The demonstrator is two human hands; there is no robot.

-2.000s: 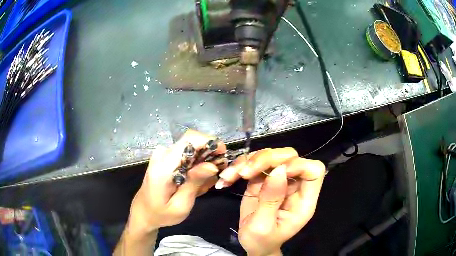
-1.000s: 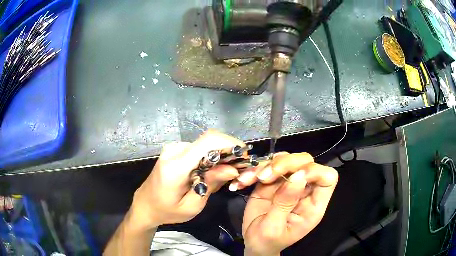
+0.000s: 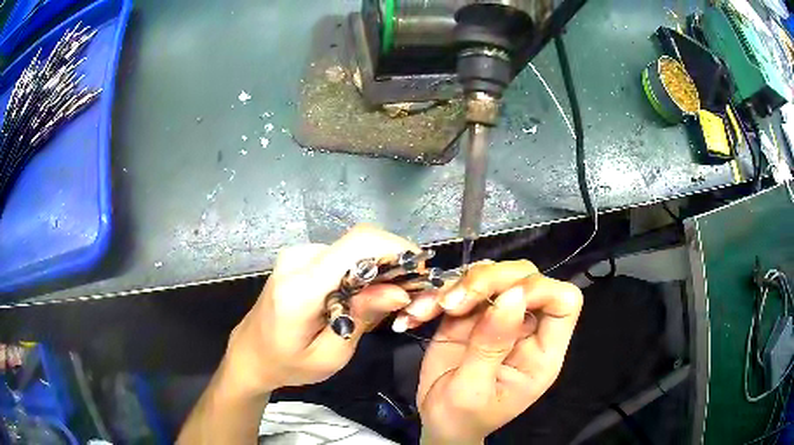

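My left hand [image 3: 300, 313] holds several silver-and-black plug connectors [image 3: 364, 270], fanned out between thumb and fingers at the bench edge. One connector points right, its end close to the dark tip of the soldering iron [image 3: 474, 187]; whether they touch cannot be told. My right hand [image 3: 496, 348] is palm up beside it, with thumb and fingers pinching thin solder wire [image 3: 568, 261]. Its fingertips are close to the connector end and partly hide it. The wire curves back behind the iron. A thin strand shows below the fingers.
A blue tray [image 3: 65, 217] of cables with silver ends is at left. The iron stand's crusted base [image 3: 374, 135] is at upper centre. A black cord [image 3: 576, 130] crosses the bench. A wire-wool tin [image 3: 677, 87] and yellow block [image 3: 716, 134] are at right.
Since two seconds ago the iron and bench have shifted right in the view, and the held connectors are turned differently. In the last second there is only a slight shift; the hands keep their holds.
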